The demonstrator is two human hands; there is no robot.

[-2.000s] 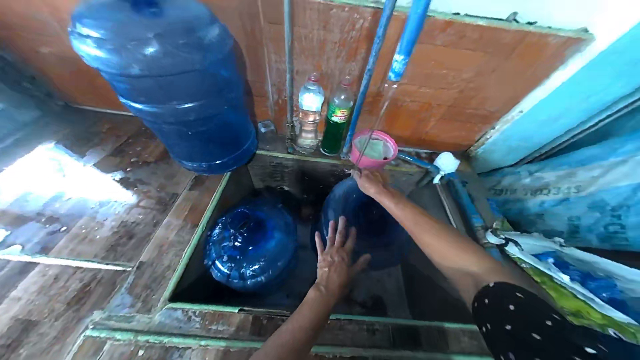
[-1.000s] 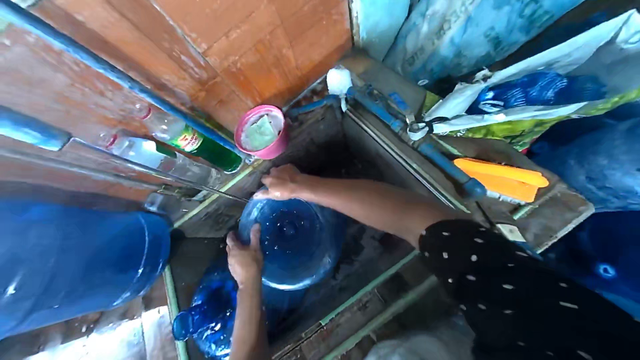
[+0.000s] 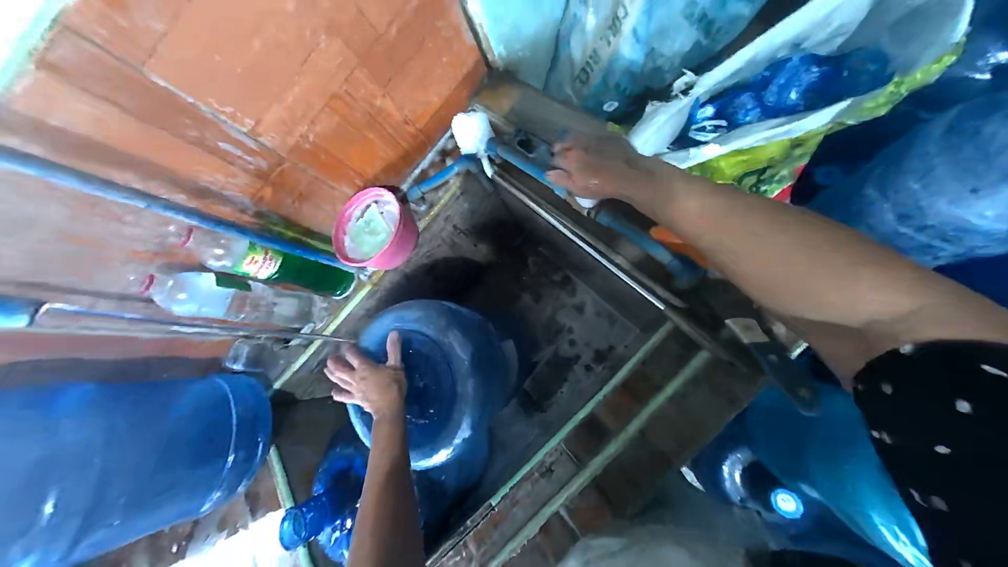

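My left hand (image 3: 368, 381) rests with spread fingers on the upturned base of a large blue water jug (image 3: 465, 378) inside a dark basin. Thin water runs from a blue pipe's end (image 3: 17, 312) onto the jug near those fingers. My right hand (image 3: 587, 167) is at the blue pipe along the basin's right ledge, close to a white wrapped pipe joint (image 3: 472, 132); its fingers are partly curled, and whether they hold anything is unclear. A second blue jug with its neck (image 3: 303, 524) showing lies beside the first. A pink tub (image 3: 376, 228) sits on the basin's rim.
Two plastic bottles, one with green liquid (image 3: 315, 277), stand by the tiled wall. A large blue container (image 3: 134, 465) is at the left. Beyond my right arm are an open sack (image 3: 858, 110) with blue items, an orange object (image 3: 679, 246) and a knife-like tool (image 3: 776, 366).
My right hand has left the jug's edge for the pipe on the right ledge. My left hand remains at the jug, which now shows its base upward. The view has turned strongly since the oldest frame.
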